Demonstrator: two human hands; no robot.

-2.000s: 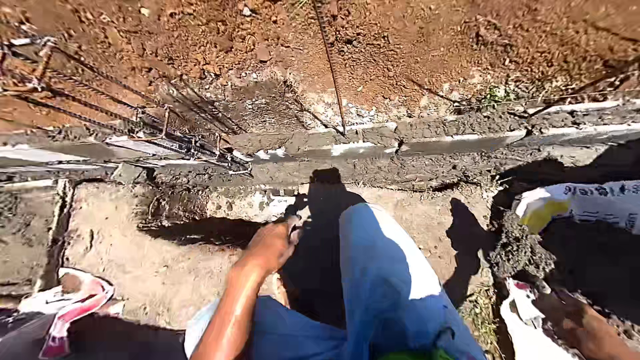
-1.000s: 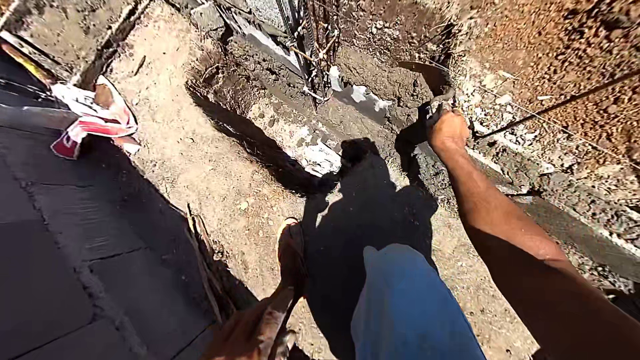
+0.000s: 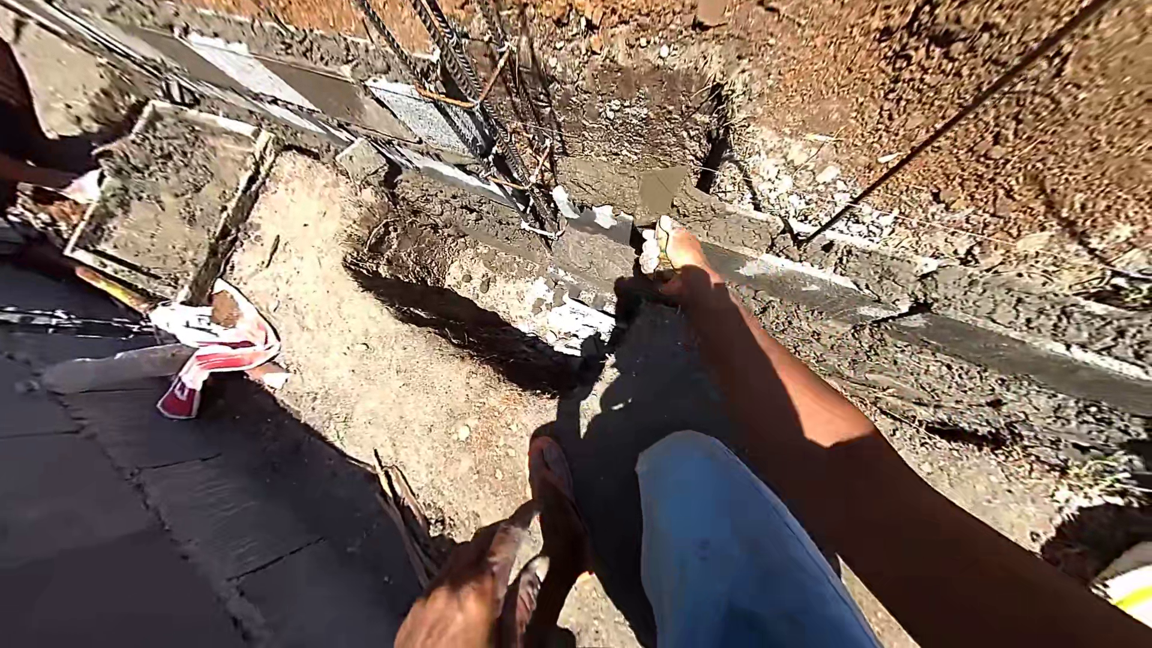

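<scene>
My right hand (image 3: 686,261) grips a trowel handle at the low masonry wall's edge. The trowel's grey metal blade (image 3: 662,189) lies over wet mortar (image 3: 598,184), just beyond my fingers. The wall's top (image 3: 801,288) runs diagonally, with rough mortar along both sides. My left hand (image 3: 463,589) is low in the view beside my bare foot (image 3: 553,477); its fingers are partly hidden, and no tool shows in it. Upright steel rebar with wire ties (image 3: 486,117) stands at the wall, left of the trowel.
A mortar-filled wooden frame (image 3: 171,198) lies at left, near another person's hand (image 3: 83,186). A red and white cloth or bag (image 3: 220,342) lies below it. A shadowed hollow (image 3: 468,324) opens before the wall. A thin rod (image 3: 954,117) slants across the red soil.
The view has turned strongly since the earliest frame. My left hand, then over the ground near the wall, is now low beside my foot. My right hand remains at the wall since one second ago.
</scene>
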